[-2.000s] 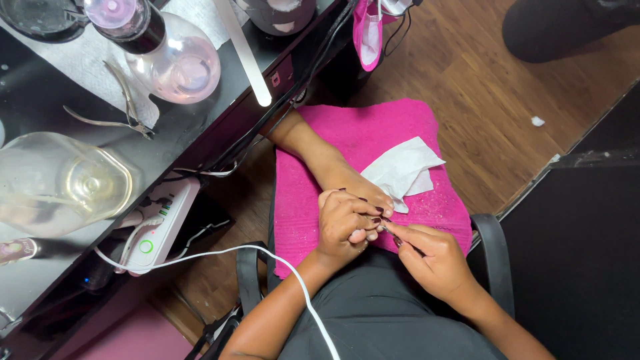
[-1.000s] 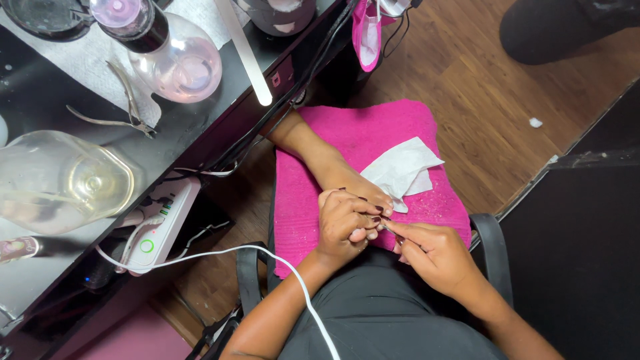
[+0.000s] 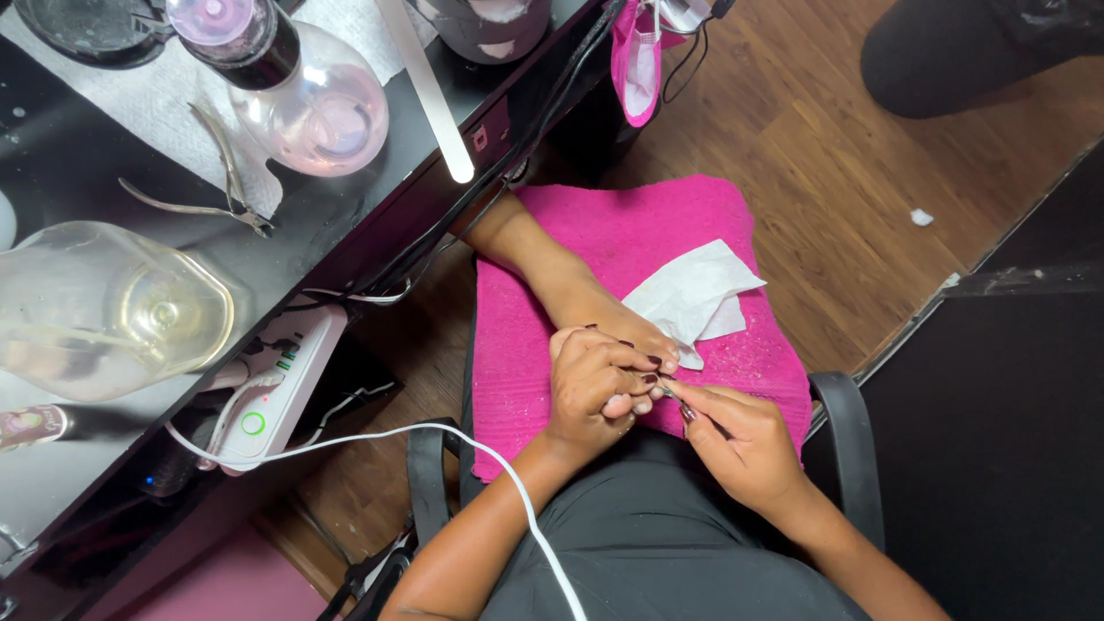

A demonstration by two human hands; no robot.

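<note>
Another person's bare foot point(image 3: 595, 297) rests on a bright pink towel point(image 3: 604, 216) across my lap. My left hand point(image 3: 593, 384) is wrapped over the front of this foot, its fingers around the toes. Close by on the right, my right hand point(image 3: 737, 440) pinches a small thin metal tool point(image 3: 671, 392), whose tip is at the toes; my fingers hide most of it, so its exact kind cannot be told. A crumpled white tissue point(image 3: 694, 289) lies on the towel beside the foot. Pale flecks are scattered over the towel.
At the left, a black table point(image 3: 345, 233) holds metal nippers point(image 3: 228, 181), a pump bottle of pink liquid point(image 3: 332, 121), a clear bottle point(image 3: 164, 315) and a white file point(image 3: 431, 103). A power strip point(image 3: 280, 388) sits below; its white cable point(image 3: 496, 457) crosses over my left forearm.
My right hand has shifted slightly at the toes, and its fingers have changed their bend. My left hand keeps its hold on the foot.
</note>
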